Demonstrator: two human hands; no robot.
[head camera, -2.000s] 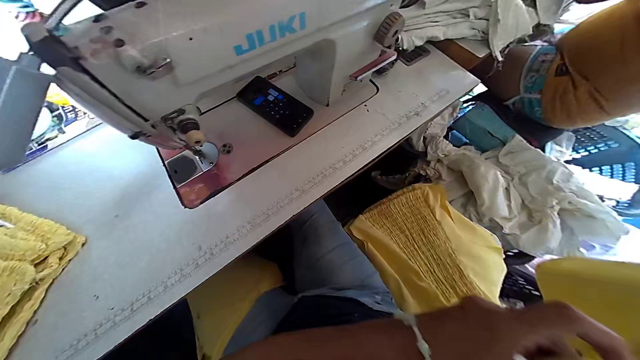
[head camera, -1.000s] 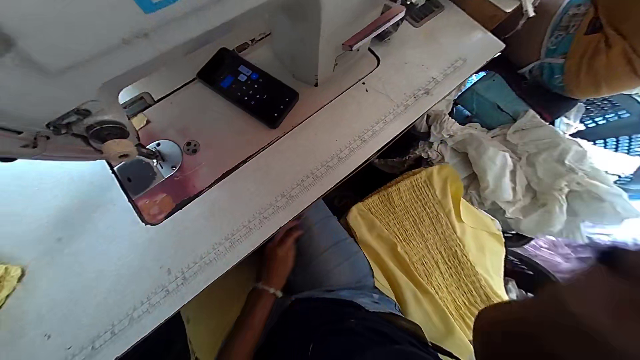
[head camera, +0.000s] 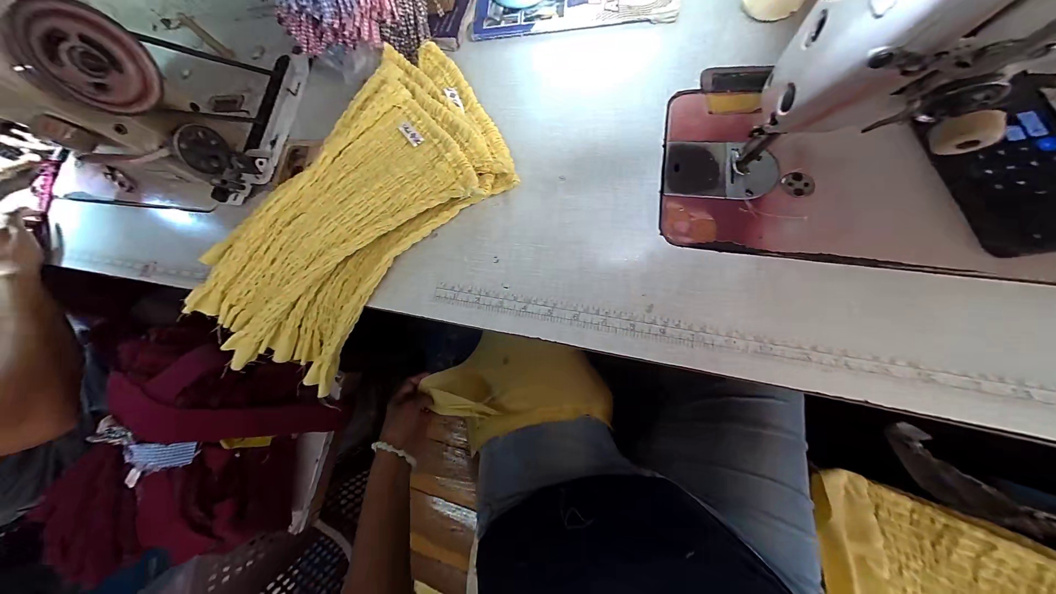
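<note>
My left hand (head camera: 406, 404), with a pale bracelet at its wrist, grips the edge of a yellow cloth (head camera: 528, 379) draped over my thigh below the table edge. My right hand is out of view. A stack of yellow shirred fabric pieces (head camera: 338, 206) with small white tags lies on the table, its frilled ends hanging over the edge. Right of it stands a sewing machine (head camera: 891, 74), its needle over the metal plate. A black phone (head camera: 1006, 181) rests on the machine bed, partly hidden by the machine head. Another yellow shirred piece (head camera: 949, 536) lies at my right side.
A second sewing machine (head camera: 140, 107) stands at the left, with another person's arm (head camera: 33, 355) beside it. Dark red fabric (head camera: 206, 404) is heaped below, near a plastic crate (head camera: 330, 528). Checked fabric pieces (head camera: 338, 21) lie behind the yellow stack. A printed ruler strip (head camera: 577, 318) runs along the table edge.
The view has swung far to the left. My left hand, near the table edge over my leg a second ago, is now on the yellow cloth. The other hand has left the view.
</note>
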